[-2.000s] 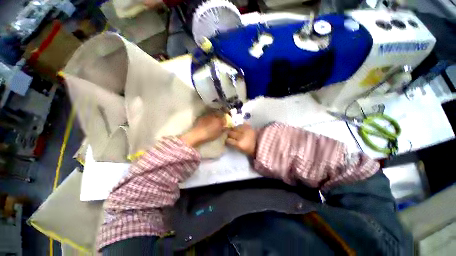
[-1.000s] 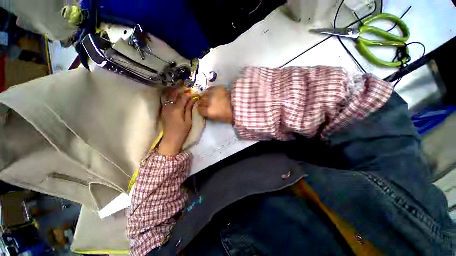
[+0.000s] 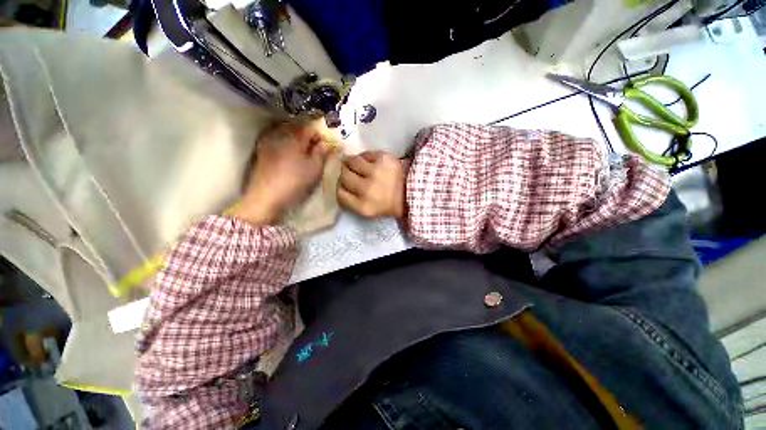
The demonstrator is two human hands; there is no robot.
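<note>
A large beige panel (image 3: 160, 126) lies on the white machine table, spreading left and hanging over its left edge. Yellow binding (image 3: 139, 275) runs along part of its edge. The presser foot area (image 3: 323, 99) of the sewing machine is just above the hands. My left hand (image 3: 285, 168) lies on the panel by the presser foot, fingertips at the lit yellow edge. My right hand (image 3: 369, 184) is at the panel's right edge, fingers curled and pinching it; the exact grip is partly hidden.
Green-handled scissors (image 3: 655, 117) lie on the white table (image 3: 470, 88) at the right, with dark threads around them. The blue machine head is at the top. Beige pieces (image 3: 724, 294) are at the right edge. Another beige piece with a yellow edge hangs at lower left.
The view has shifted slightly. My left hand has opened flatter and moved a little left on the panel. The panel's yellow edge and white tab appear further left. My right hand stays beside the needle area.
</note>
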